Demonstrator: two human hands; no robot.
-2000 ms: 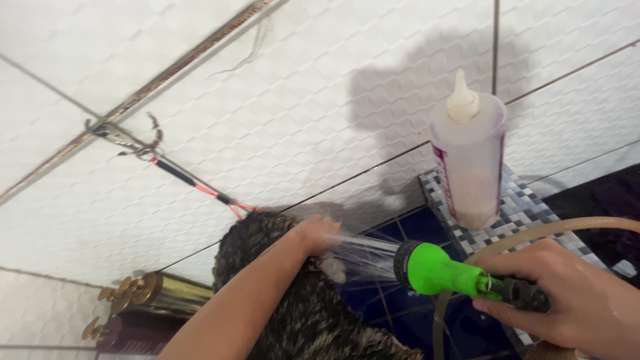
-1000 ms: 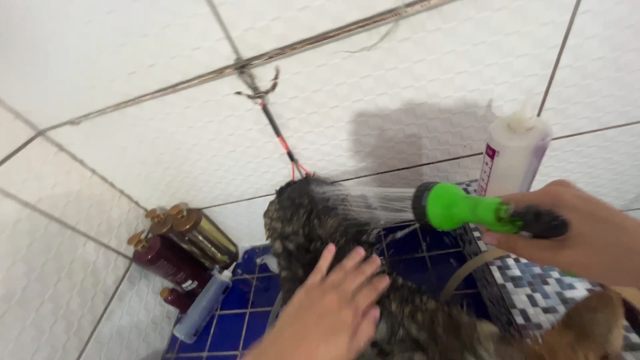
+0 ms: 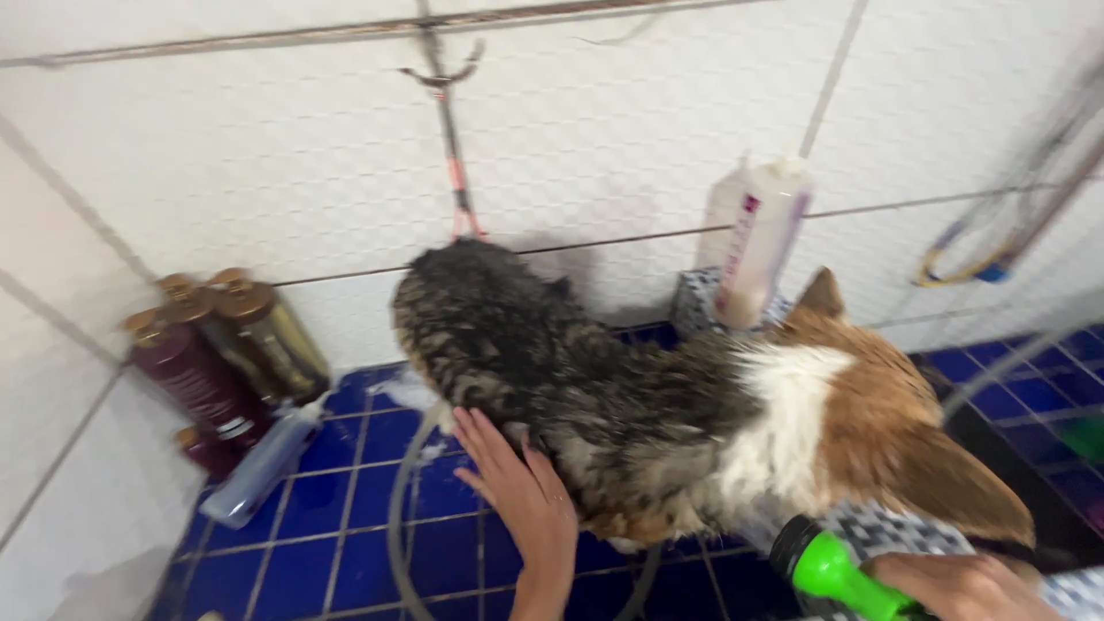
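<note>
A wet dog (image 3: 604, 388), dark on the back with a white neck and brown head, stands on blue tiles (image 3: 345, 517), rump toward the wall. My left hand (image 3: 522, 492) rests with spread fingers against its near flank by the hindquarters. At the lower right, my right hand (image 3: 957, 586) grips a green hose spray nozzle (image 3: 832, 565), its black head close to the dog's chest. A black and pink cord (image 3: 455, 172) runs from a metal wall hook (image 3: 442, 79) down to the dog's rear. The dog's legs are mostly hidden.
Several pump bottles (image 3: 203, 379) and a pale blue squeeze bottle (image 3: 263, 466) occupy the left corner. A large squeeze bottle (image 3: 763, 246) stands on a mosaic-tiled ledge (image 3: 694, 297) behind the dog. A grey hose (image 3: 401, 509) curves over the tiles. A yellow and blue loop (image 3: 966, 267) hangs at right.
My left hand has moved from the dog's back to its near flank. The nozzle has gone from near the rump to the chest. The dog's head has come fully into view as the view shifted.
</note>
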